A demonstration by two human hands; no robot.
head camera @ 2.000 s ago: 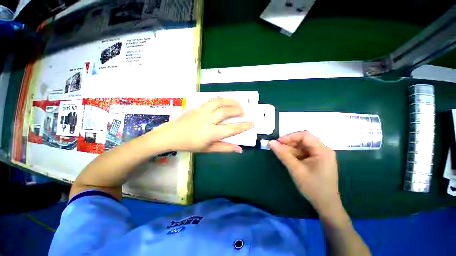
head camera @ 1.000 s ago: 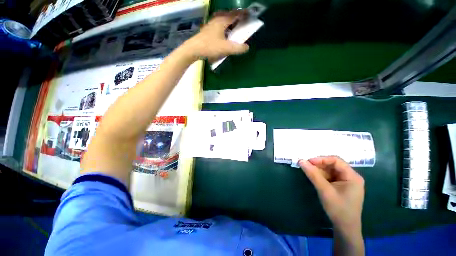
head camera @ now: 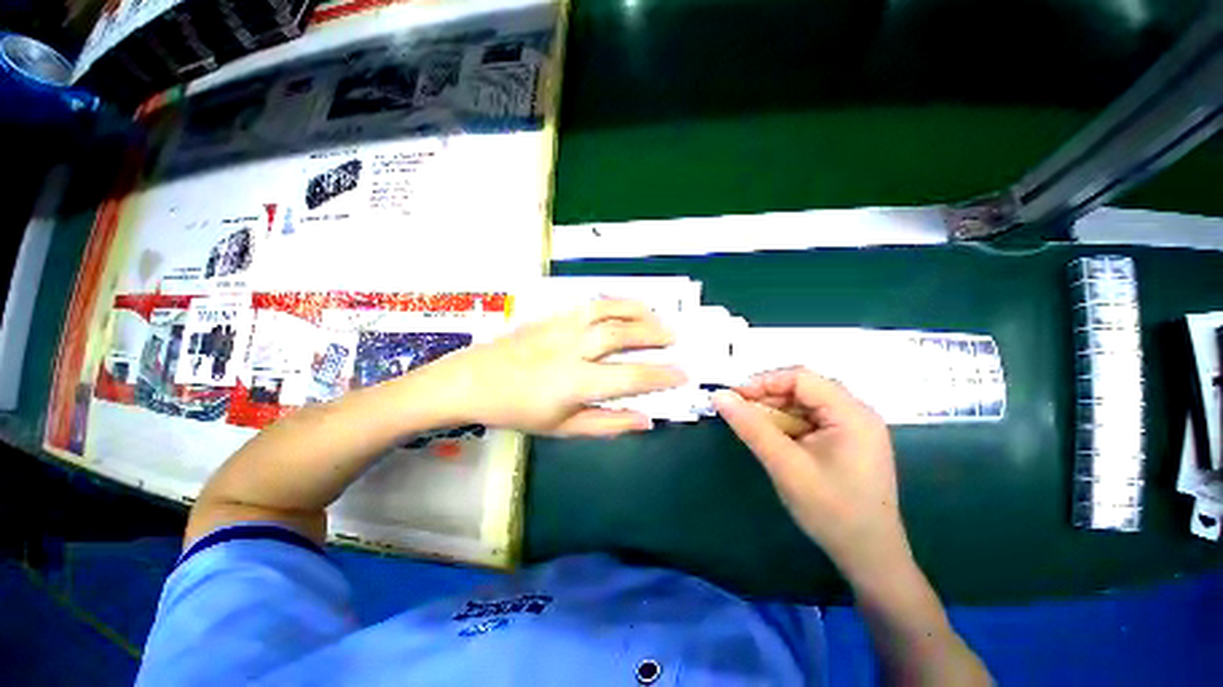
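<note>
White hang-tab boxes [head camera: 687,298] lie flat, overlapping, on the green bench beside the printed sheet, tabs pointing right. My left hand [head camera: 570,369] lies over the top box, fingers spread across it and thumb at its near edge, covering most of its print. My right hand [head camera: 811,436] has thumb and forefinger pinched at the near corner of the tab end; a tiny pale piece, seemingly a seal sticker [head camera: 712,391], shows at the fingertips. The sticker sheet [head camera: 925,376] lies right of the boxes, plain at left and gridded at right, its left end close to the tab.
A large printed cardboard sheet [head camera: 302,275] with a yellow taped edge is at left, with a box stack [head camera: 201,40] at its far end. Spare label sheets [head camera: 1107,396] and more boxes [head camera: 1206,430] lie at right. A white rail [head camera: 765,231] and slanted metal post [head camera: 1120,134] border the conveyor.
My left hand has come back from over the conveyor, where it held a box, onto the boxes on the bench. My right hand has moved left from the sticker sheet to the tab.
</note>
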